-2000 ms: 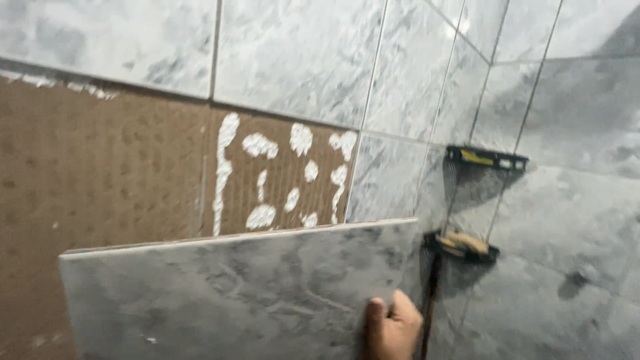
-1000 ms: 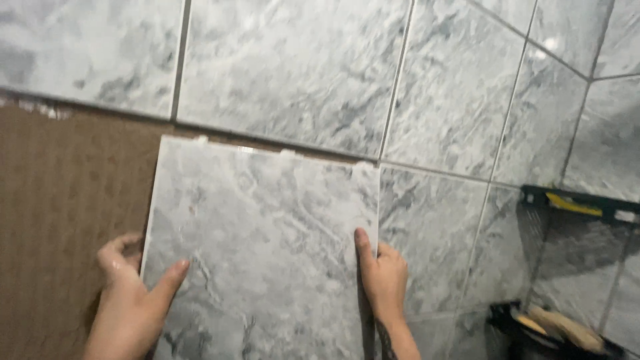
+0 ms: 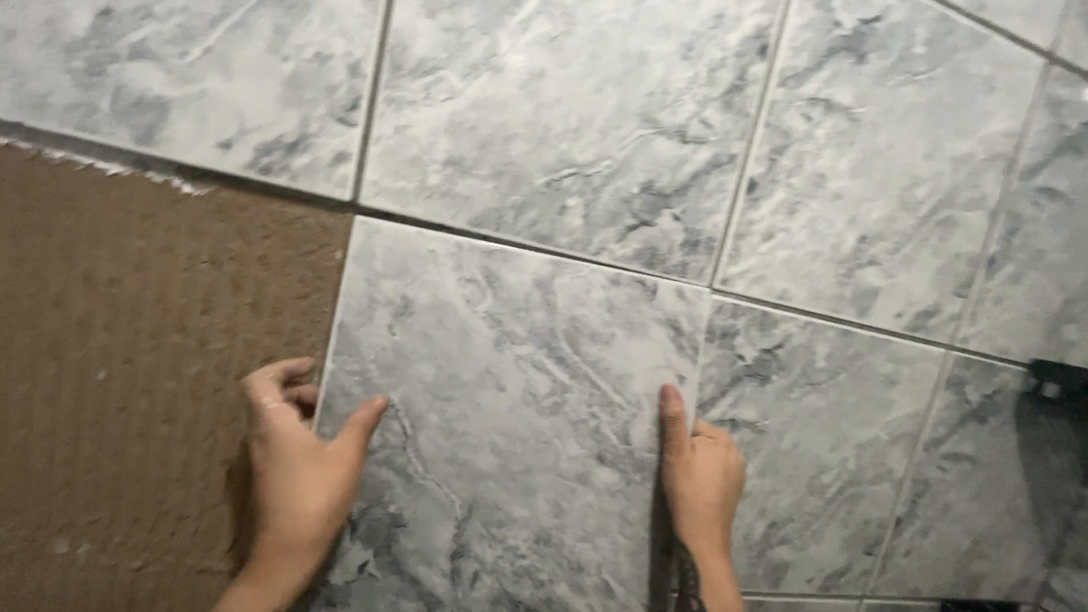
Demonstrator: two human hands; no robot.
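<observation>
A grey marbled wall tile (image 3: 510, 408) stands against the wall, its top edge along the joint below the upper tile (image 3: 569, 127). My left hand (image 3: 306, 459) grips its left edge, thumb on the face and fingers curled at the side. On the right edge is my right hand (image 3: 701, 476), the thumb lying on the face and the other fingers bent beside the edge. The tile's right edge lies close to the neighbouring tile (image 3: 816, 442) near the top corner. The back of the held tile and its lower edge are hidden.
Bare brown ridged wall (image 3: 153, 365) lies left of the held tile, with a ragged white strip under the upper left tile (image 3: 187, 93). A dark corner shelf or holder (image 3: 1054, 382) juts in at the right edge.
The tile has moved up to the joint, covering the wall patch with white adhesive dabs seen two seconds ago. My left hand, out of view then, now holds the left edge. The view is closer.
</observation>
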